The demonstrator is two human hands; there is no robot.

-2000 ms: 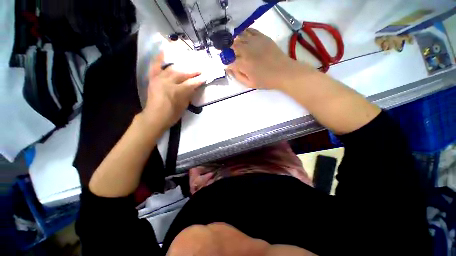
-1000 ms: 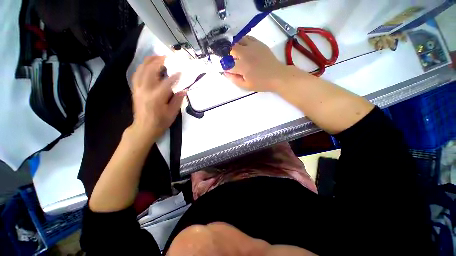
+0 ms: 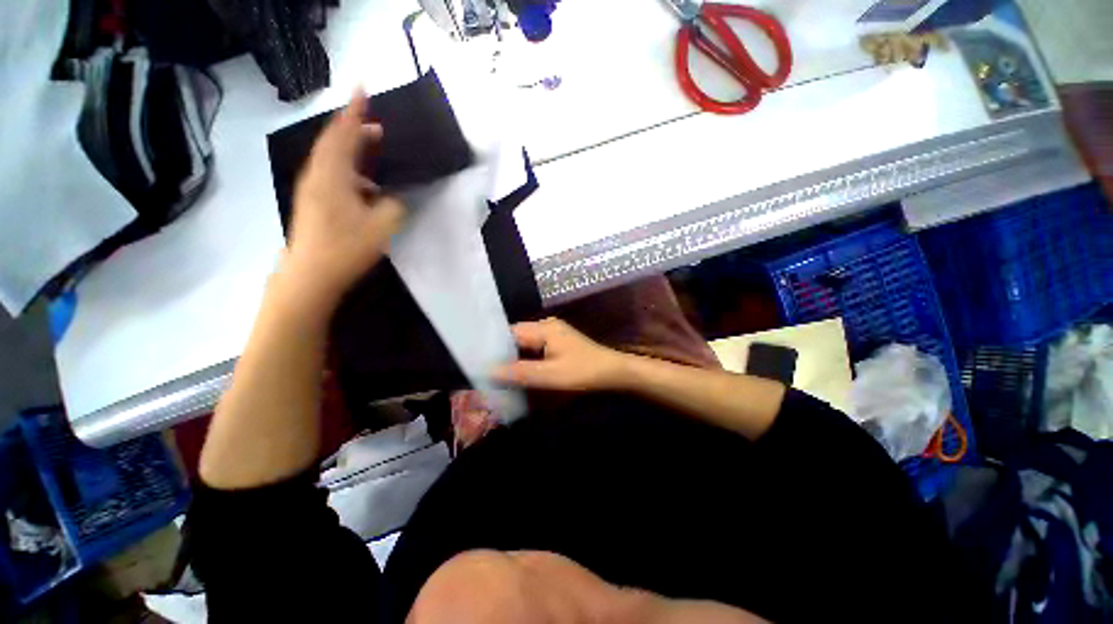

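Note:
A light grey panel (image 3: 449, 262) lies slantwise over a black panel (image 3: 409, 128) at the table's front edge, left of centre. More black fabric hangs over the edge towards my lap. My right hand (image 3: 559, 356) pinches the light panel's lower end, below the table edge. My left hand (image 3: 336, 201) is over the black panel, slightly blurred, fingers apart; whether it touches the cloth is unclear. The sewing machine's needle area (image 3: 470, 17) shows at the top edge, with a blue knob (image 3: 535, 20) beside it.
Red-handled scissors (image 3: 732, 59) lie right of the needle. A small parts tray (image 3: 1003, 73) is at the far right of the table. A striped layered pile (image 3: 140, 128) is at the left. Blue crates (image 3: 873, 299), a phone (image 3: 771, 363) and a clear plastic bag (image 3: 901, 400) are below the table edge.
My right hand has moved from beside the needle down to the lap side and holds the light panel. The fabric is away from the needle. The view has shifted, showing less of the machine head.

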